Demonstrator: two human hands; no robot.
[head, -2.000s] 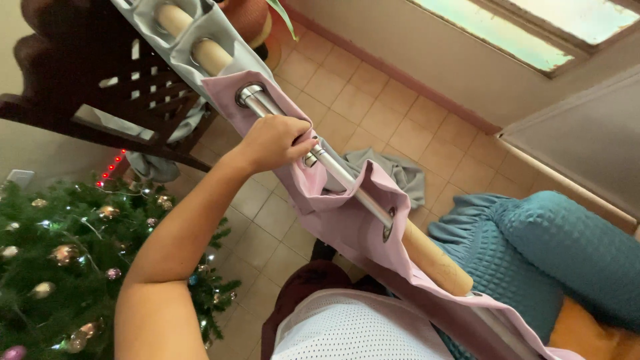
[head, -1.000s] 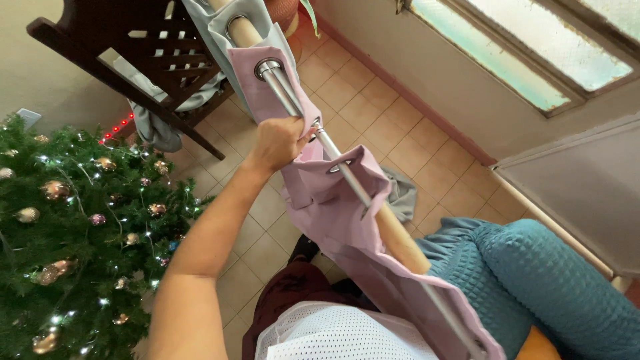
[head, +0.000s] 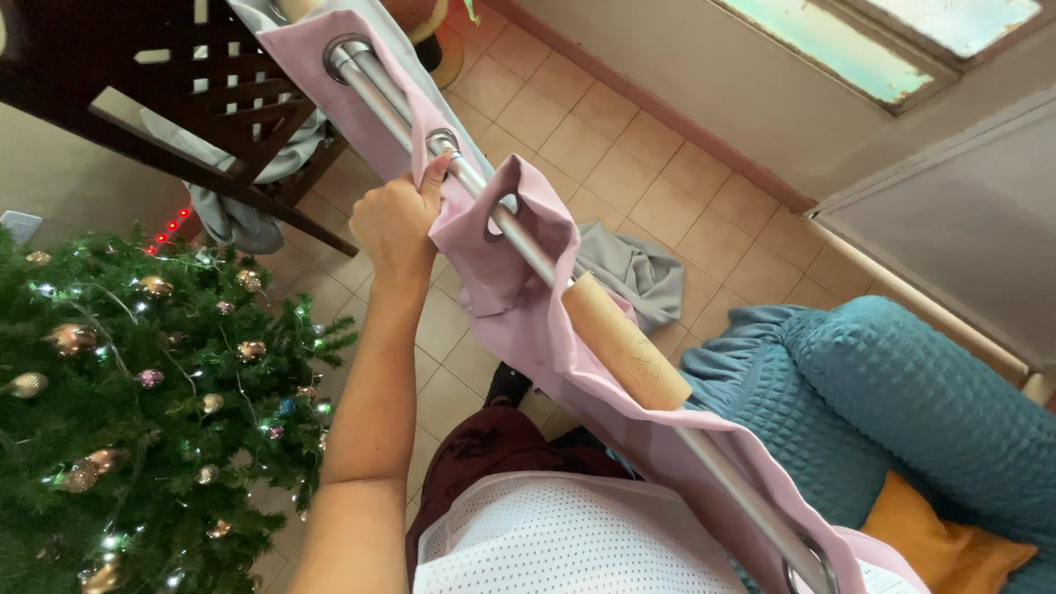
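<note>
A silver metal curtain rod [head: 747,502] runs diagonally from the upper left to the lower right, threaded through metal grommets of a pink curtain [head: 516,297]. Near the rod's middle my left hand [head: 404,210] grips the bunched curtain and the rod beside a grommet, thumb along the rod. A cardboard tube [head: 625,342] surrounds the rod just below the hand. At the top left, part of a grey curtain [head: 388,41] hangs by the pink one. My right hand is out of view.
A decorated Christmas tree [head: 165,396] stands at left, below a dark wooden chair [head: 256,124] with grey cloth. More grey cloth [head: 635,268] lies on the tiled floor. A teal-covered sofa [head: 833,412] with an orange cushion [head: 940,536] is at right, a window [head: 866,49] above.
The pink curtain around my left hand has shifted and bunched differently along the rod. My left hand stays closed on the curtain and rod. The view has moved somewhat.
</note>
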